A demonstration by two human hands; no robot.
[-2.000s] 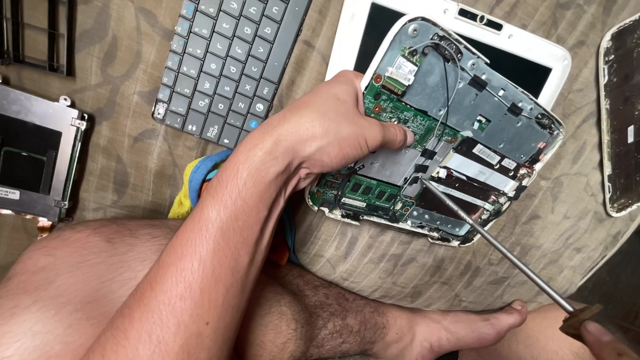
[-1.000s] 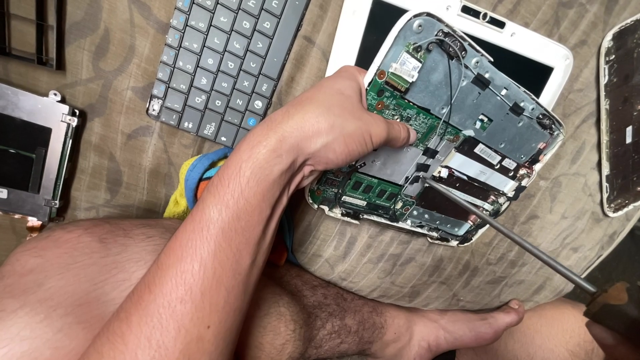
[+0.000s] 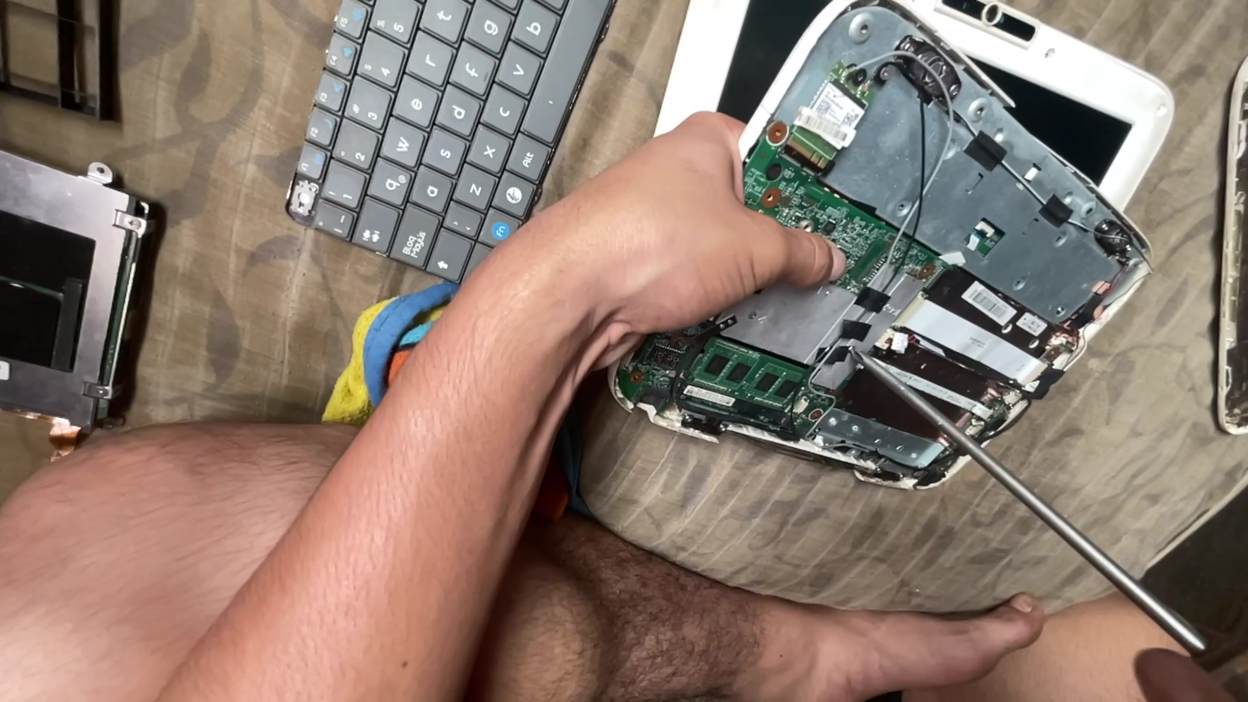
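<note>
My left hand (image 3: 702, 224) grips the left edge of an opened netbook base (image 3: 975, 214), its thumb on the green circuit board (image 3: 819, 210) and its fingers hidden beneath. A long metal screwdriver shaft (image 3: 1033, 502) slants in from the lower right, its tip at the black tape strips and thin cables on a grey metal plate (image 3: 780, 322). At the bottom right corner only a blurred part of my right hand (image 3: 1170, 678) shows by the screwdriver's handle end. A memory module (image 3: 746, 375) sits at the base's lower left.
Behind the base lies a white-framed screen (image 3: 1146, 97). A loose keyboard (image 3: 439, 127) lies at upper left, a metal frame part (image 3: 58, 185) and a black plastic frame (image 3: 88, 58) at far left. A white-edged cover (image 3: 1230, 292) is at far right. My leg and foot (image 3: 877, 648) rest below, near a colourful cloth (image 3: 390, 331).
The screwdriver's handle end has moved down and right, mostly out of view, while its tip stays near the same tape strips. My left hand keeps its hold on the base.
</note>
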